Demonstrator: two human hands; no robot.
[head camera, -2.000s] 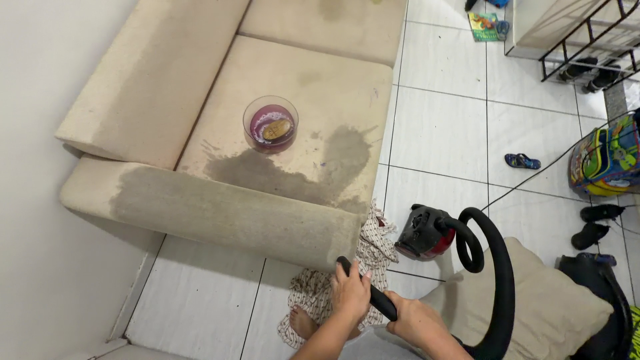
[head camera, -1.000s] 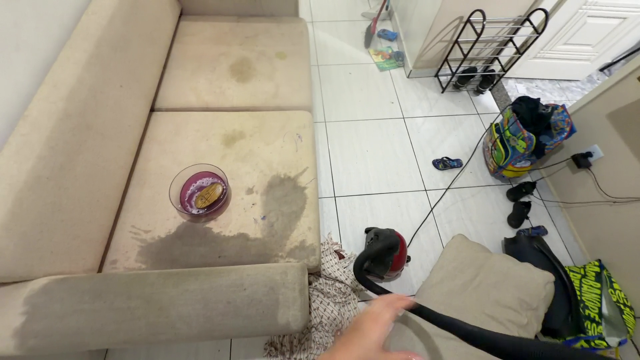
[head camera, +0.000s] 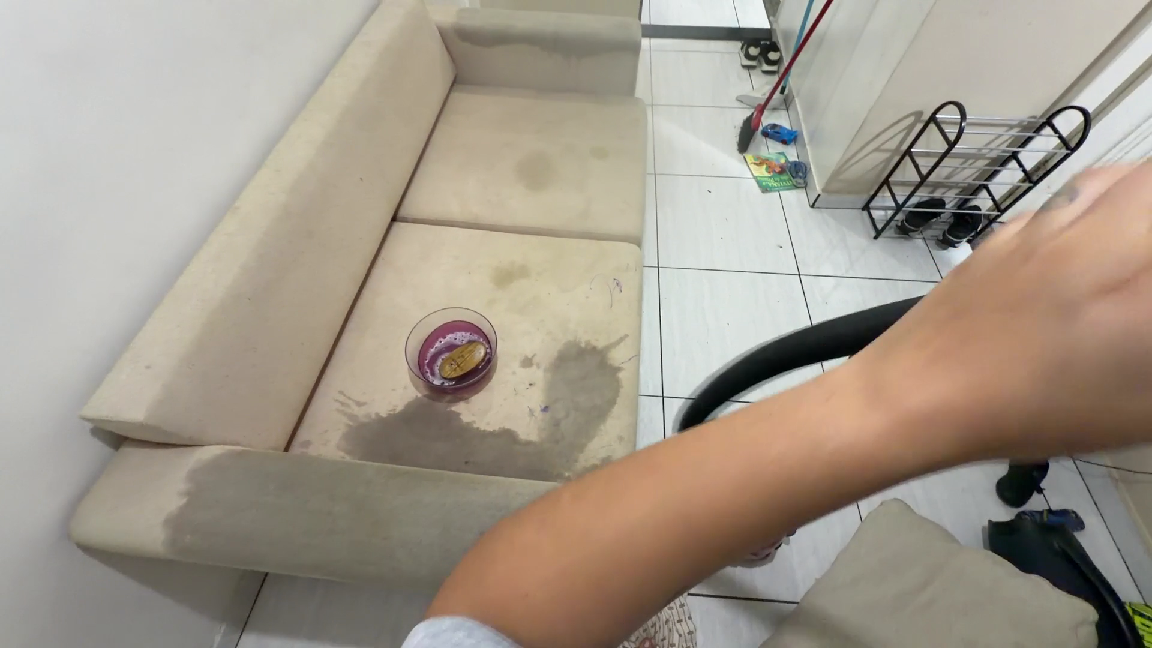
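My left hand (head camera: 1071, 270) is raised at the right edge, its forearm crossing the view from the bottom; the fingers are out of sight, so its grip cannot be told. A black vacuum hose (head camera: 792, 355) curves behind this forearm. My right hand is not in view. On the seat of the beige fabric sofa (head camera: 531, 135) stands a clear bowl (head camera: 451, 349) of purplish, foamy liquid, with a wooden-backed brush (head camera: 463, 360) lying in it. Dark damp patches (head camera: 441, 436) mark the seat around the bowl's near side, and the armrest (head camera: 297, 504) is darkened too.
A beige cushion (head camera: 936, 585) lies on the tiled floor at lower right, beside a black item (head camera: 1048, 558). Farther off are a black shoe rack (head camera: 981, 171) with shoes, a red-handled broom (head camera: 792, 54), a blue toy car (head camera: 779, 134) and a colourful booklet (head camera: 770, 171).
Two seconds ago both hands were on the black vacuum tube near the armrest. My left hand has since moved up and right. The view has shifted to show more of the sofa's far end.
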